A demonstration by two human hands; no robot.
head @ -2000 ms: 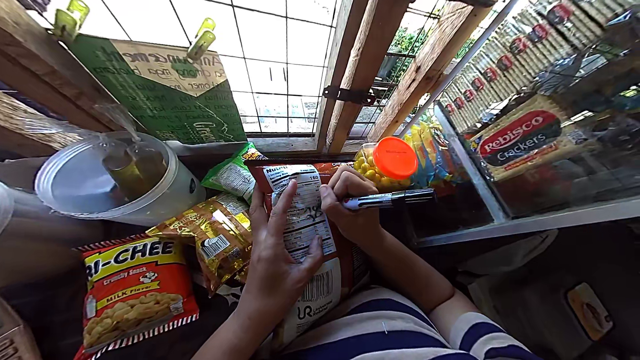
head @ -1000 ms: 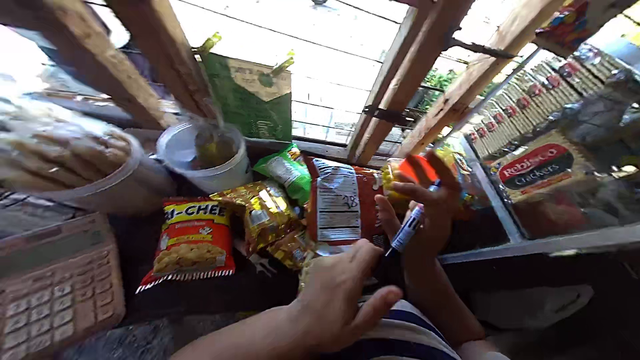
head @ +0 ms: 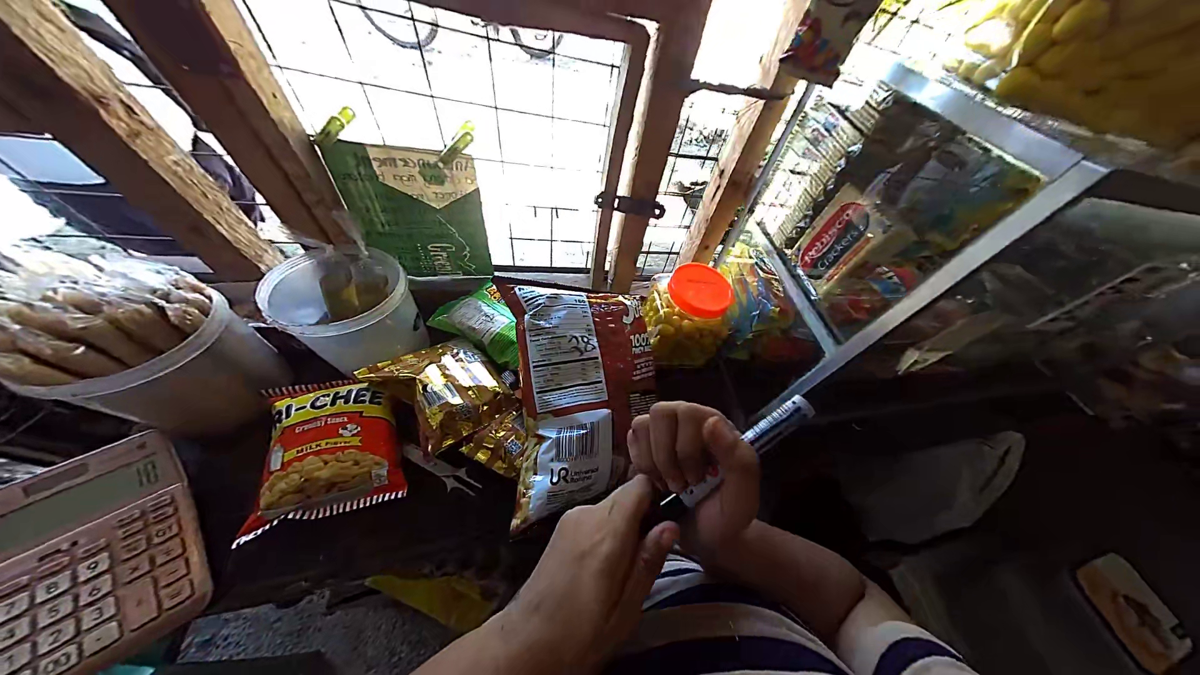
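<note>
My right hand [head: 698, 469] is closed round a marker pen [head: 764, 431], whose white barrel points up and right. At the pen's lower, dark end, the fingertips of my left hand [head: 600, 558] are pinched together on what seems to be its cap. Just beyond both hands stands a red snack bag [head: 614, 375] with its back label facing me and a handwritten mark on it. Left of it lie gold foil snack packs [head: 450, 394], a green snack pack [head: 483, 319] and a red and yellow snack pack [head: 328, 450].
A pink calculator [head: 103, 553] lies at lower left, near a bucket of wrapped sticks [head: 187, 375] and a white plastic bucket [head: 342, 309]. An orange-lidded jar [head: 689, 323] stands beside a glass display case [head: 937, 281]. Wooden bars and wire mesh [head: 544, 159] rise behind.
Two seconds ago my hands were on the red bag, the right one with the pen; now the bag stands free of them. My hands have come together at the pen's lower end.
</note>
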